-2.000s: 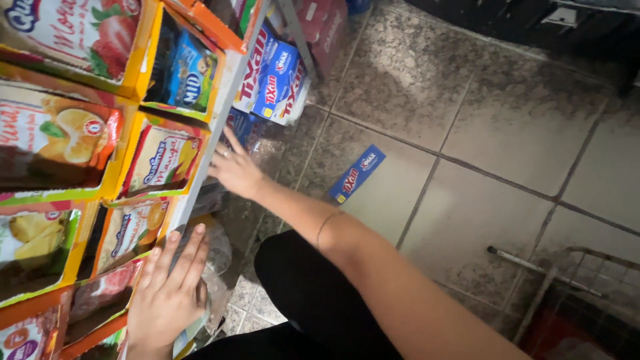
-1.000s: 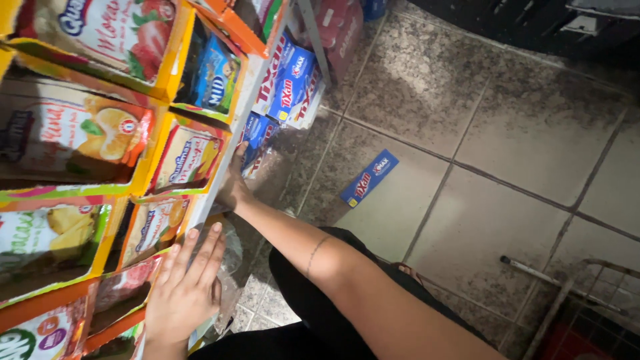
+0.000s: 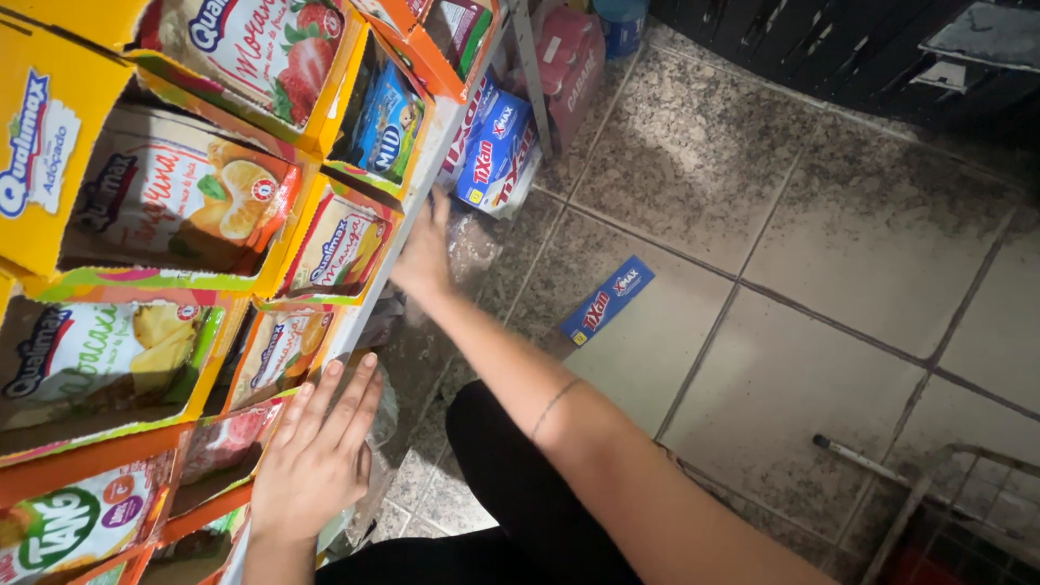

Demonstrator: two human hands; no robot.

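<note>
My left hand (image 3: 317, 455) rests with spread fingers against the edge of a white metal shelf (image 3: 374, 313) that carries boxes of drink-mix sachets. My right hand (image 3: 424, 252) reaches under that shelf edge; its fingertips are partly hidden, and whether it holds anything cannot be seen. Just beyond it, blue and white Tixan boxes (image 3: 496, 154) stand at the lower level. A single blue Tixan box (image 3: 608, 301) lies apart on the tiled floor. The nearest sachets to my hands are a mango Qualimax box (image 3: 337, 248) and an orange one (image 3: 280, 353).
A pink shrink-wrapped pack (image 3: 569, 69) stands behind the shelf's metal upright (image 3: 530, 77). A dark slatted object (image 3: 812, 49) is at the top right. At the lower right are a wire basket (image 3: 918, 504) and a thin rod (image 3: 861, 459). My bent knee is beside the shelf.
Since two seconds ago my right hand has gone farther under the shelf edge, then more of it shows again now. My left hand stays on the edge. The view has shifted slightly.
</note>
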